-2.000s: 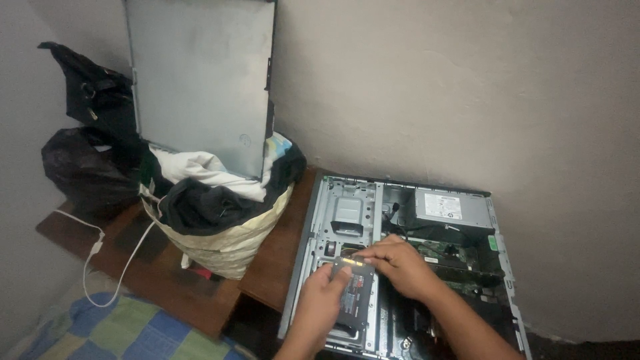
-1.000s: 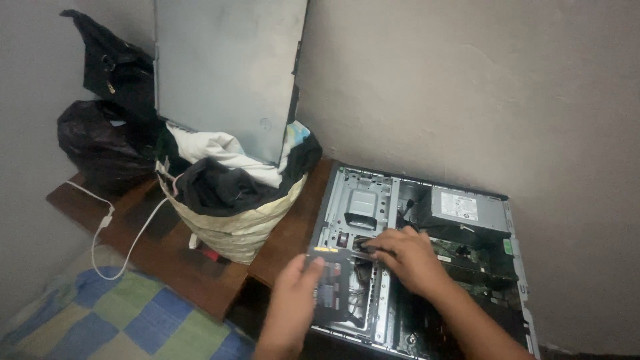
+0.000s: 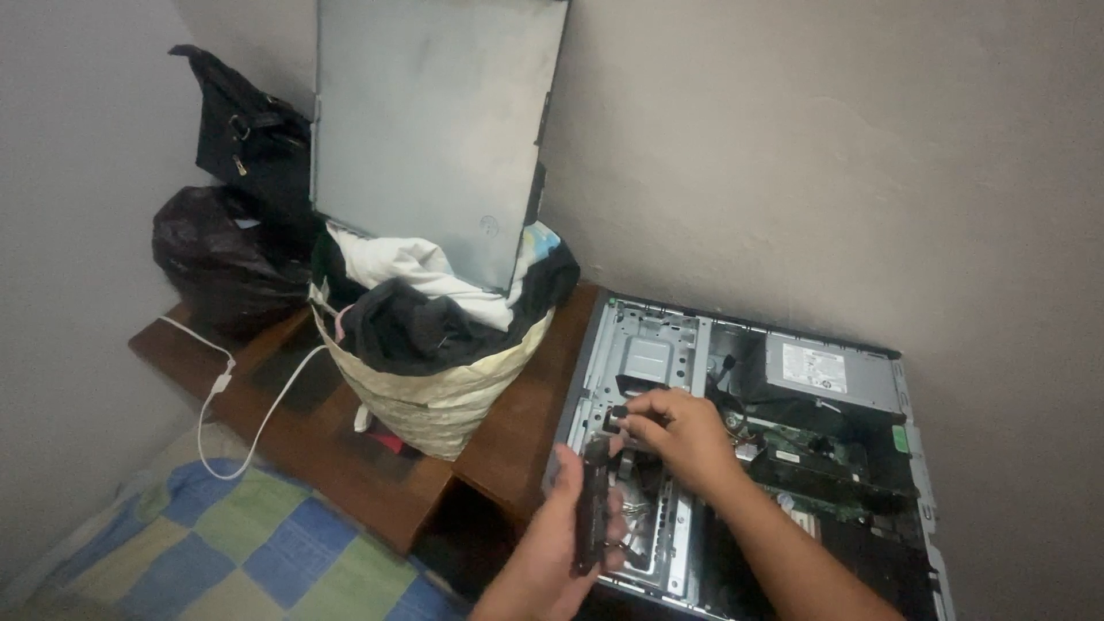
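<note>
An opened desktop computer case lies flat, its metal power supply at the back and its circuit boards partly hidden. Over the drive bay at the case's left side, my left hand grips a dark, flat drive, held on edge. My right hand pinches a small black cable connector between thumb and fingertips, just above the drive's upper end. Connector and drive look apart, though blur leaves this hard to tell.
Left of the case, a woven bag of clothes stands on a brown wooden table, with a metal panel upright in it. A white cable, a black plastic bag and a checkered cloth are farther left.
My left hand has turned the drive from showing its broad face to standing on edge. My right hand now holds the connector up beside the drive's end.
</note>
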